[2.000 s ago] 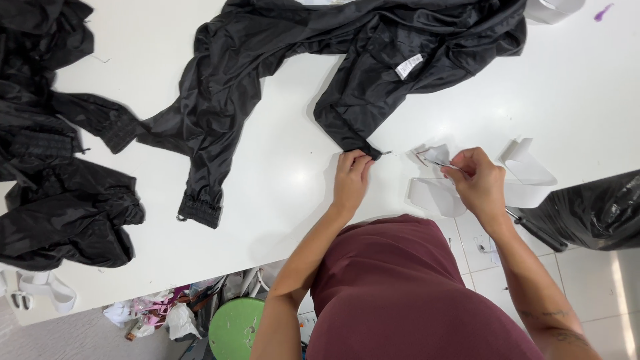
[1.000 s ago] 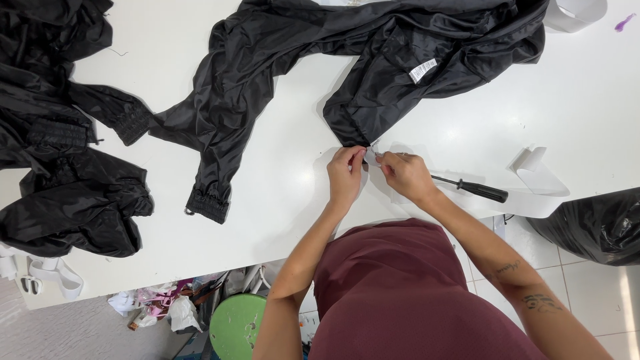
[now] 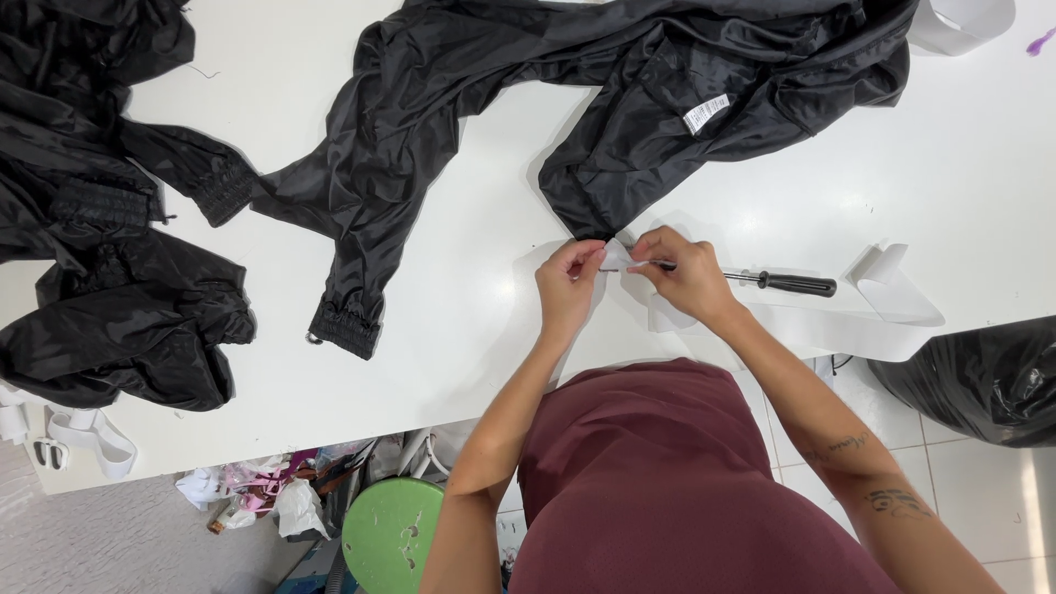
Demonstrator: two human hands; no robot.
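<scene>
Between my two hands is a small white piece (image 3: 616, 256), at the lower tip of a black garment (image 3: 643, 148) that bears a white label. My left hand (image 3: 569, 280) pinches its left side; my right hand (image 3: 681, 268) pinches the right side and also has a small dark tool in its fingers, partly hidden. A screwdriver with a black handle (image 3: 796, 284) lies just right of my right hand. Wide white elastic or tape (image 3: 887, 289) curls beyond it and runs back under my right forearm. The garment's gathered cuff (image 3: 346, 326) rests further left.
More black garments (image 3: 99, 272) are heaped at the left. A roll of white band (image 3: 961, 25) stands at the top right. White strips (image 3: 95, 441) lie at the lower left corner. Below the table edge are a green stool (image 3: 392, 536), mixed scraps (image 3: 272, 495) and a black plastic bag (image 3: 982, 384).
My right hand has come left from the white band to meet my left hand. The screwdriver, beside the band earlier, lies in view on the table. A white piece now shows between my fingers.
</scene>
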